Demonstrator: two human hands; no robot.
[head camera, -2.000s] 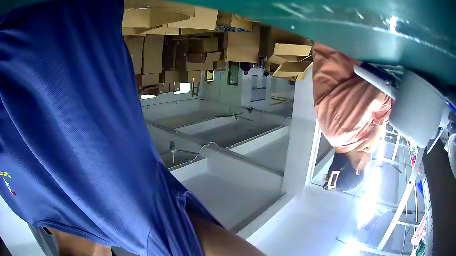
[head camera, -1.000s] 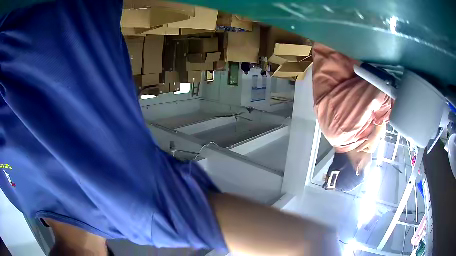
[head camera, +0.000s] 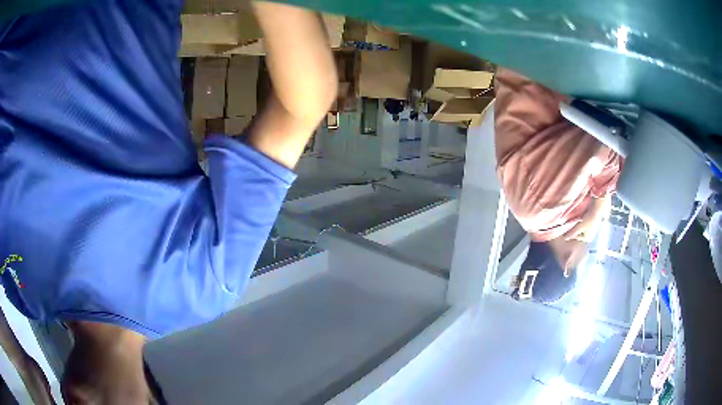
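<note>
The view is upside down. No hand of mine can be made out, and no fan part shows clearly. Nearest is a shiny green surface (head camera: 554, 39) across the top edge. A person in a blue short-sleeved shirt (head camera: 103, 182) fills the left side. A bare bent arm (head camera: 297, 79) runs from the sleeve up to the green surface, where its hand is out of sight. I cannot tell whose arm it is.
A second person in a salmon-coloured shirt (head camera: 534, 166) is at the right, beside a grey-white rounded object (head camera: 661, 170). Stacked brown cartons (head camera: 384, 71) stand behind. Ceiling panels and a bright lamp (head camera: 586, 308) show lower down.
The blue-sleeved arm, low in the picture and stretched to the right before, is now bent up to the green surface. The blue shirt has shifted. The second person looks unchanged.
</note>
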